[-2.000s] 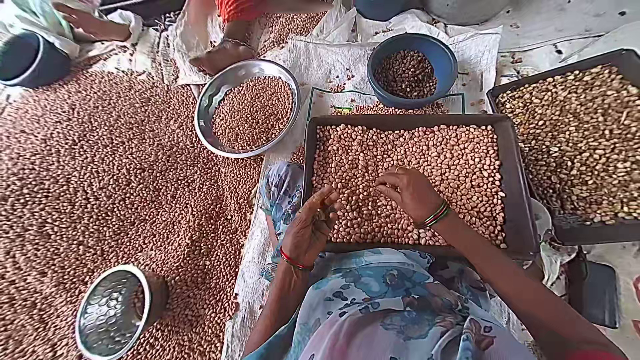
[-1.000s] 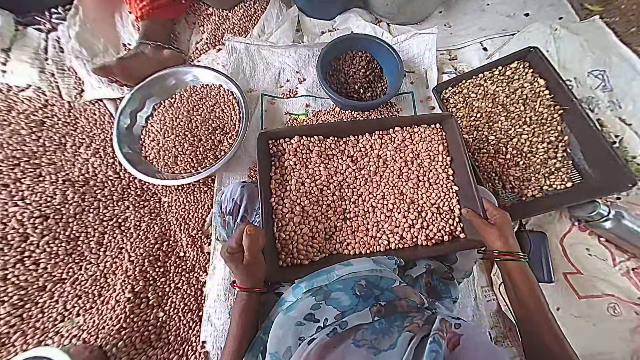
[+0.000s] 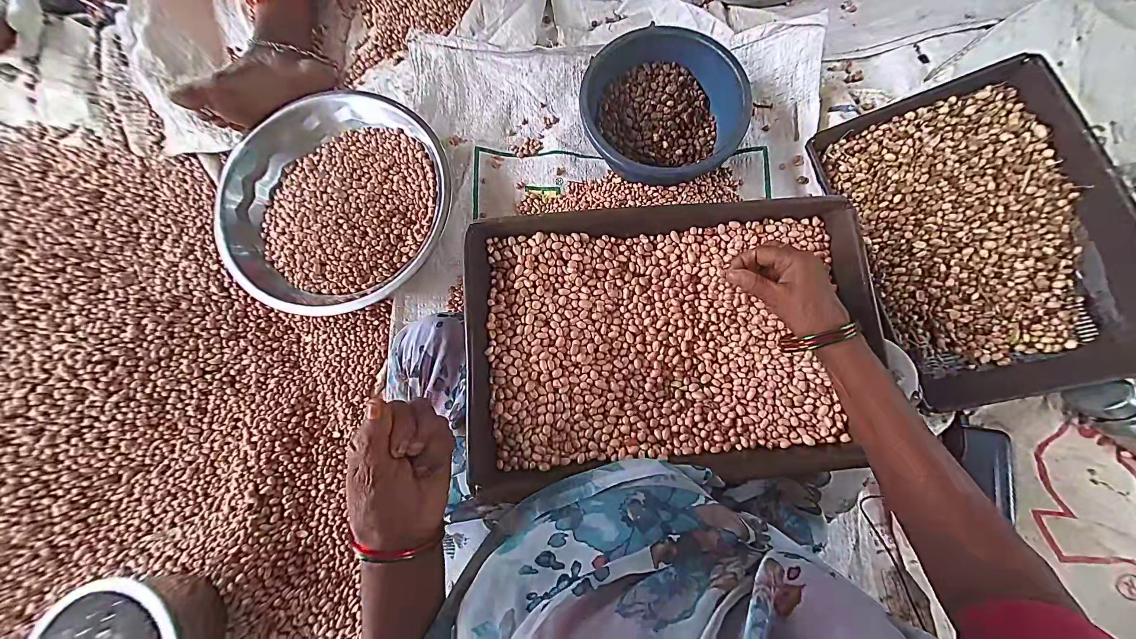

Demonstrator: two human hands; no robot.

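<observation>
A dark rectangular tray (image 3: pixel 479 355) filled with reddish-brown nuts or beans rests on my lap. Over its upper right part is my right hand (image 3: pixel 785 284), thumb and fingertips pinched together; whether something small is between them cannot be told. My left hand (image 3: pixel 399 466) is raised left of the tray, apart from it, with fingers curled; whether it holds anything is hidden. Beyond the tray stands a blue bowl (image 3: pixel 732 84) holding darker pieces. At the upper left, a shiny metal basin (image 3: pixel 240 191) holds more of the reddish pieces.
A large heap of reddish pieces (image 3: pixel 177 382) covers the left side. Another dark tray (image 3: pixel 1003 377) with paler pieces lies at the right. A metal container (image 3: pixel 106 612) stands at the bottom left. Another person's bare foot (image 3: pixel 257 84) is beside the basin. White woven sacking (image 3: pixel 515 89) lies underneath.
Both hands held the tray's sides one second ago. My left hand has let go and is off to its left; my right hand has moved from the right rim to above the pieces.
</observation>
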